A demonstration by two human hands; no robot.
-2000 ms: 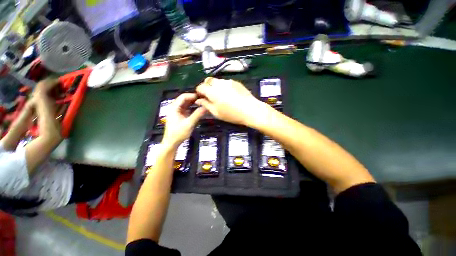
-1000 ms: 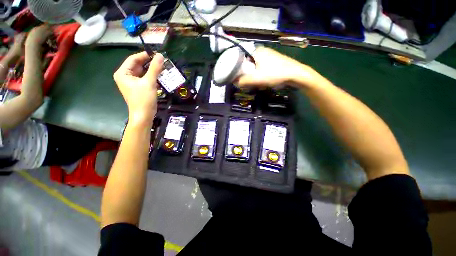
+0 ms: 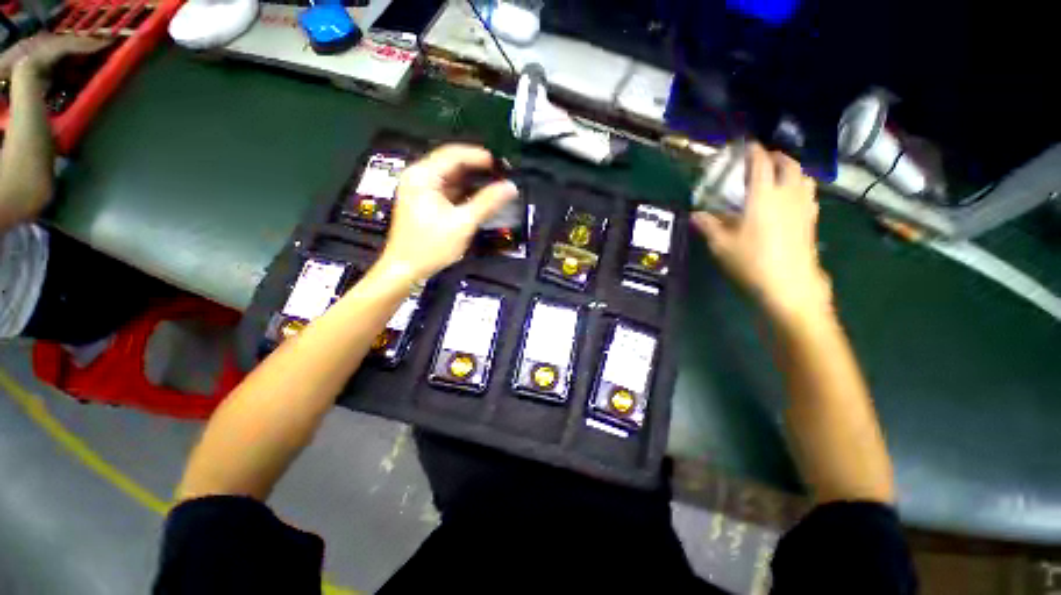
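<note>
A black foam tray [image 3: 500,432] lies at the bench's front edge, with black electronic units in its pockets. Most show a white label and gold disc, like the unit [image 3: 545,346] in the front row. One back-row unit [image 3: 572,246] shows black with gold print. My left hand [image 3: 442,215] is over the back row, fingers around a blurred unit [image 3: 500,212] at a pocket. My right hand [image 3: 762,221] is right of the tray, gripping a blurred white barcode scanner [image 3: 724,180] by its body. Whether the cable is on the held unit cannot be told.
Two more scanners lie behind the tray [image 3: 561,126] and at the back right [image 3: 884,145]. A blue cube-like item [image 3: 329,26] is on the ledge. At left are a neighbour's arm [image 3: 26,140], a red tray [image 3: 111,72] and a red stool [image 3: 140,355].
My left hand has brought the unit from the back left down to the tray. My right hand has moved right, away from the tray, with the scanner. The view has shifted.
</note>
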